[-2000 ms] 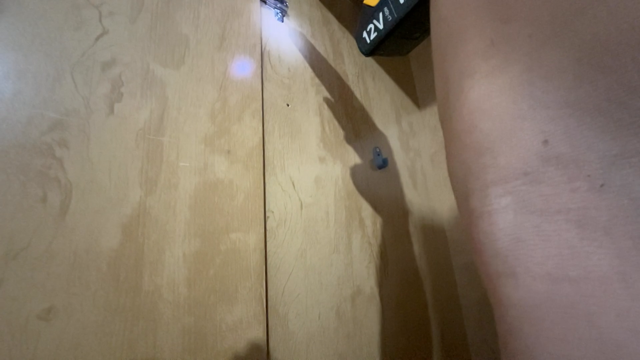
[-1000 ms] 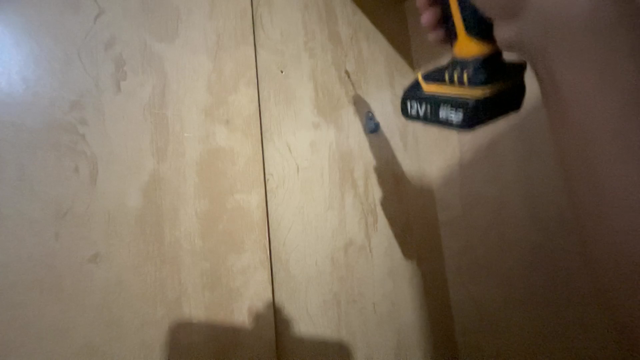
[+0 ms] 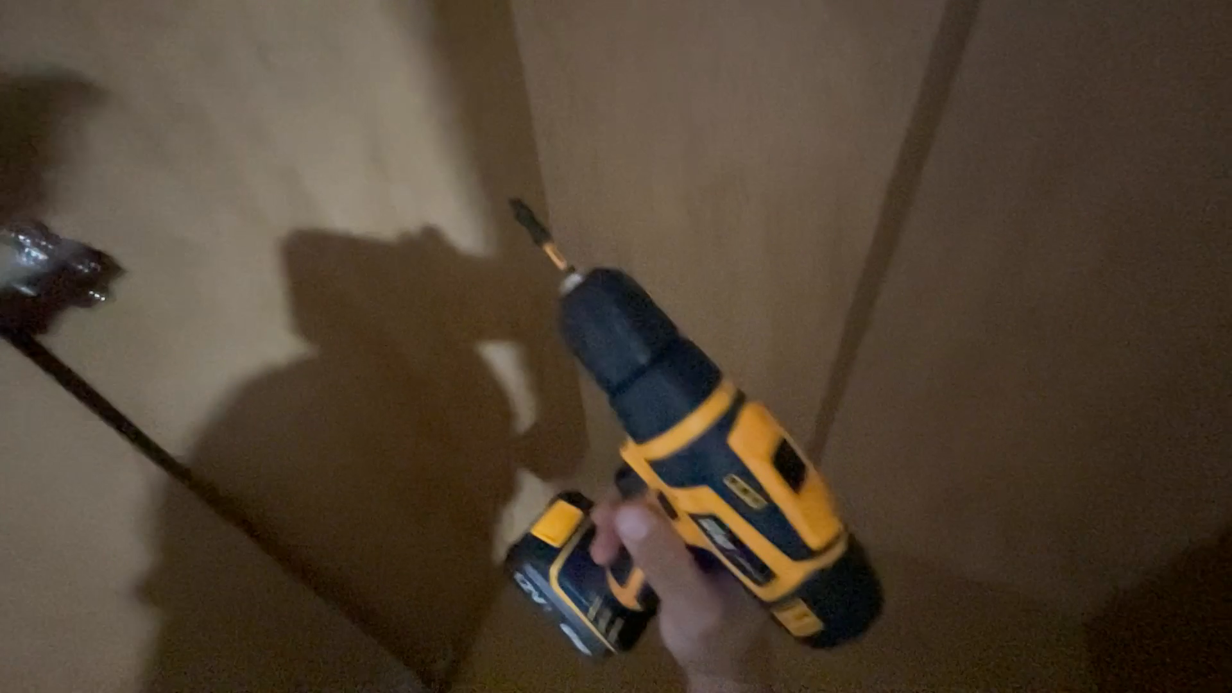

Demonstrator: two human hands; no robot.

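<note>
My right hand is closed around the grip of a yellow and black cordless drill driver, low in the middle of the head view. The drill is tilted, its chuck toward the upper left. A dark-tipped driver bit sticks out of the chuck. The drill's battery pack is at the lower left of my hand. Blur leaves it unclear whether a finger presses the trigger. At the left edge lies a shiny, dark, crumpled item, perhaps a plastic packet; its contents cannot be told. My left hand is out of view.
A pale wood-grain panel fills the left side, with a dark seam running diagonally across it. Brownish panels stand at the right, meeting the pale one along an edge. Large shadows fall over the pale surface.
The drill, only partly visible at the upper right before, now shows whole near the middle with my right hand on it. The view has turned strongly.
</note>
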